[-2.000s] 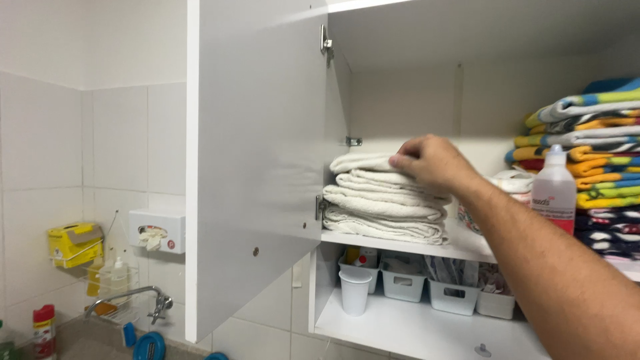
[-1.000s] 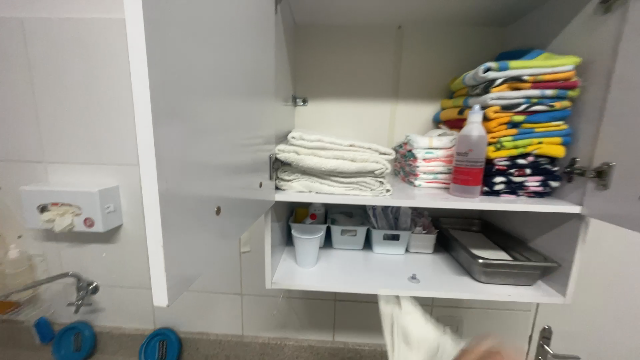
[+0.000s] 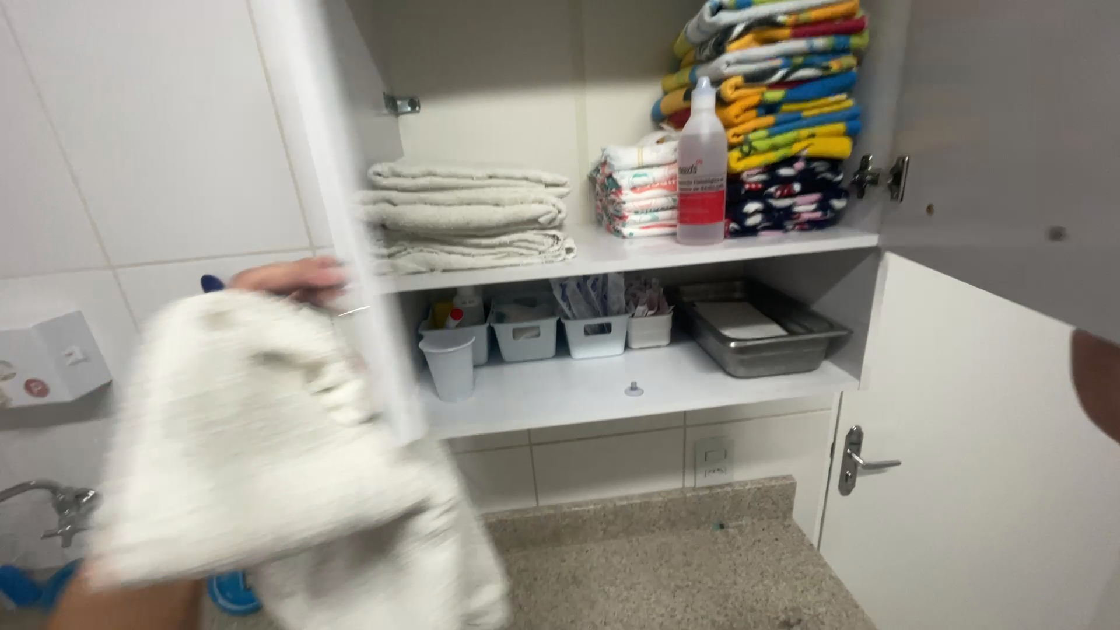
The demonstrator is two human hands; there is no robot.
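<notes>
A folded white towel [image 3: 236,455], blurred, drapes over my left forearm and hides much of it. My left hand [image 3: 293,278] shows above the towel, its fingers at the edge of the cabinet's left door [image 3: 354,219]; its grip is unclear. At the right border, part of what looks like my right hand [image 3: 1098,381] shows beside the right cabinet door [image 3: 1006,157]. A stack of white towels [image 3: 468,214] lies on the upper shelf, left of small patterned cloths [image 3: 639,192], a plastic bottle with a red label [image 3: 702,175] and a tall stack of colourful folded textiles [image 3: 787,114].
The lower shelf [image 3: 560,398] holds a white cup [image 3: 448,367], several small baskets [image 3: 595,337] and a metal tray [image 3: 779,354]. Below is a speckled stone countertop [image 3: 647,569]. At left are a glove box [image 3: 52,359] and a faucet [image 3: 66,507]; a white door [image 3: 962,525] stands at right.
My right hand was on the shelf's towel stack, which now stands lower. The white towel, seen low beside a blurred hand a second ago, now hangs over my left forearm. The left door appears more edge-on.
</notes>
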